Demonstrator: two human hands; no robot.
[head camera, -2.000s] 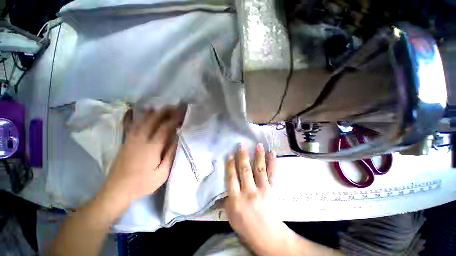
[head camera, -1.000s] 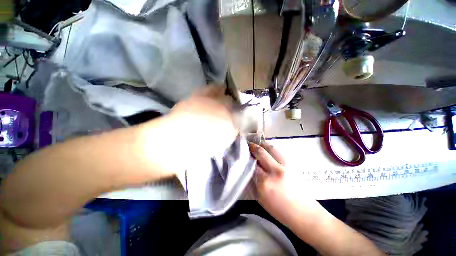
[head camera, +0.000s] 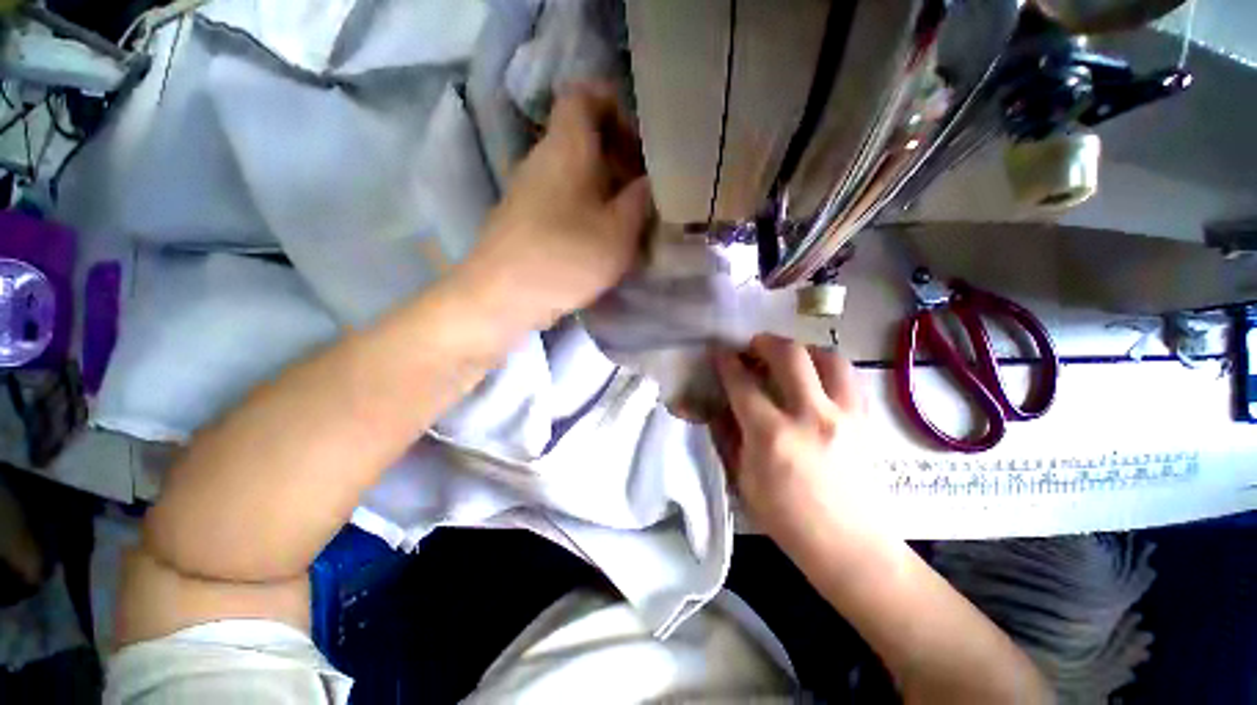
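Note:
Light grey cloth (head camera: 317, 152) is heaped left of the sewing machine head (head camera: 682, 110), and part hangs over the table's front edge. My left hand (head camera: 572, 207) grips the cloth just left of the head, its fingertips partly hidden in the folds. My right hand (head camera: 793, 406) pinches the cloth edge in front of the presser foot area, fingers bent. A stretch of cloth runs between both hands beside the needle area (head camera: 738, 259). The needle itself cannot be made out.
Red-handled scissors (head camera: 972, 365) lie right of the needle area. A printed measuring scale (head camera: 1048, 472) runs along the near table edge. A purple device (head camera: 35, 289) stands at the left. A blue crate (head camera: 361, 606) and a stack of grey pieces (head camera: 1055, 606) are below.
Over two seconds both hands went from lying on the cloth to holding it by the needle area. Since one second ago, my left hand moved up and away; my right hand moved slightly right.

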